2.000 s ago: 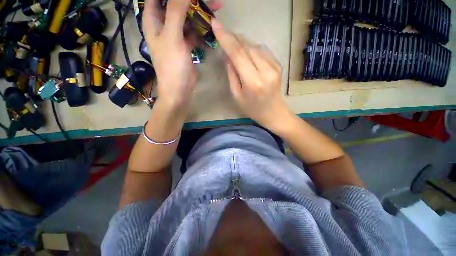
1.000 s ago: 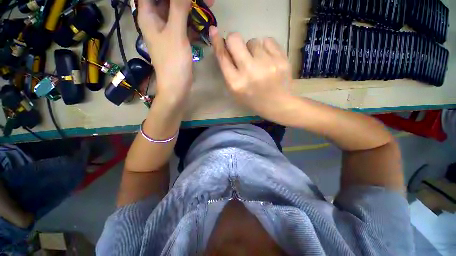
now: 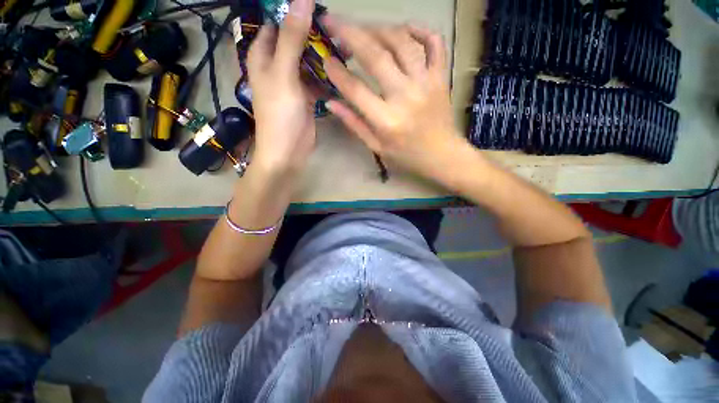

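Observation:
A half-assembled unit point(image 3: 317, 49) with a yellow inner part and thin wires is at the top middle of the view. My left hand point(image 3: 280, 94) holds it, thumb over a green circuit board point(image 3: 276, 9) at its top end. My right hand point(image 3: 398, 90) is at the unit's right side, fingers spread and slightly blurred, its fingertips close to the yellow part; contact is hard to tell. A dark cable end point(image 3: 381, 167) sticks out below my right hand. My left hand hides much of the unit.
A heap of half-assembled units point(image 3: 122, 126) with cables lies at left. Two rows of black top covers point(image 3: 575, 118) lie at right on cardboard point(image 3: 520, 167). The bench's green edge point(image 3: 150, 215) runs in front of my body. Another person's leg point(image 3: 55, 275) shows at lower left.
The green board now shows at the unit's top under my left thumb. My right hand's fingers have opened out and moved up. A dark cable end now shows below my right hand.

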